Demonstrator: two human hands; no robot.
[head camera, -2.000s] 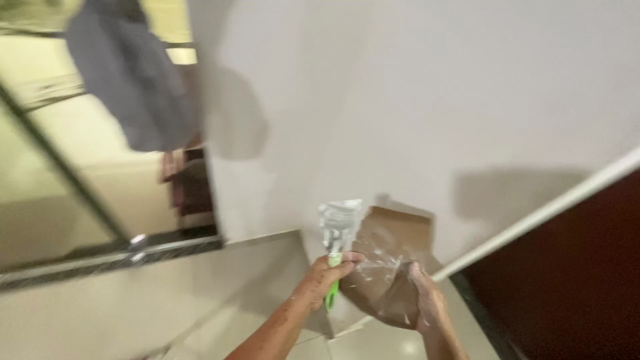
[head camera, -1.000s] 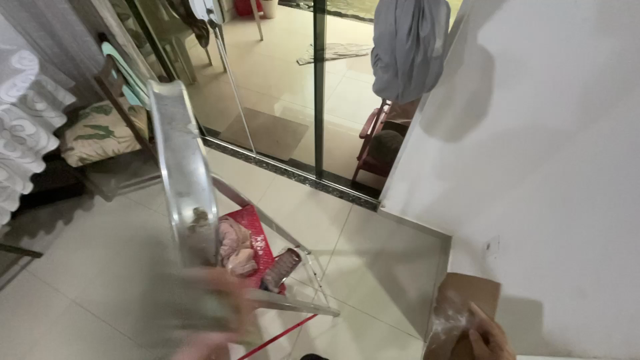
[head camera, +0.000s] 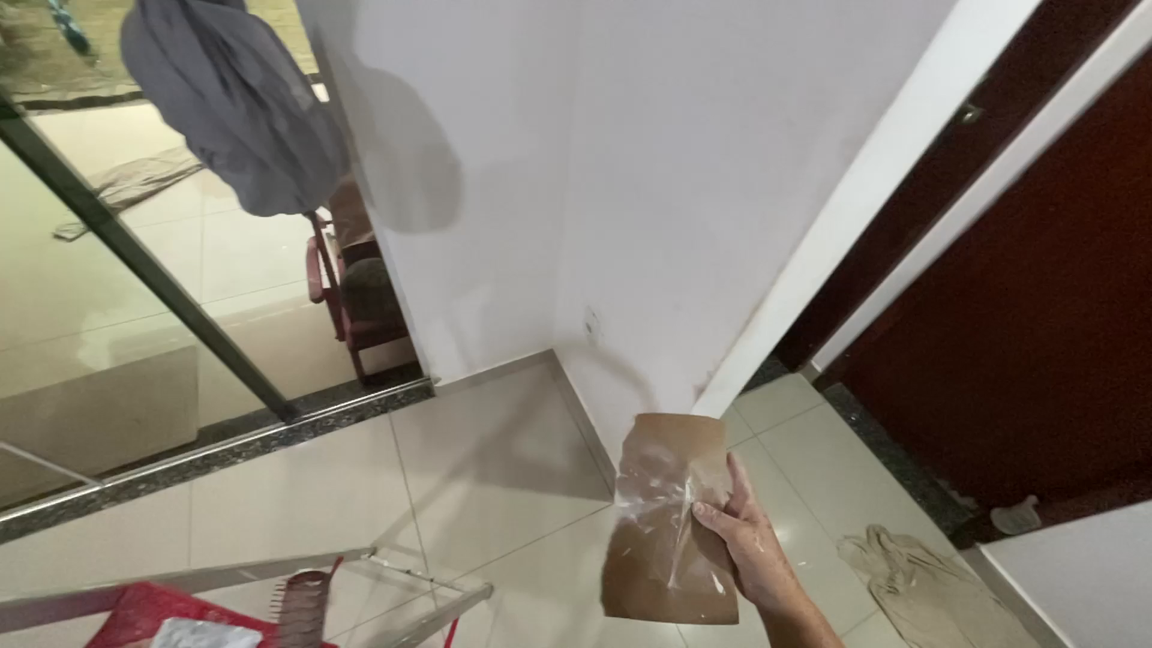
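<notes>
My right hand (head camera: 751, 531) holds a brown sheet of sandpaper (head camera: 670, 571) by its right edge, the thumb lying on its face. White dust and crease marks cross the middle of the sheet. It is held over the tiled floor, near the foot of the white wall (head camera: 675, 198) and a white door frame (head camera: 864, 189). My left hand is out of view.
A metal stepladder (head camera: 207, 571) at the lower left bears a red cloth (head camera: 144, 612) and a brown brush (head camera: 304, 607). Grey fabric (head camera: 247, 108) hangs by the sliding glass door. A crumpled beige cloth (head camera: 927, 576) lies on the floor near a dark red door (head camera: 1017, 315).
Two seconds ago my left hand held a green-handled putty knife beside the sheet; now hand and knife are out of view. The sheet remains in my right hand. The view swung to the ladder and back.
</notes>
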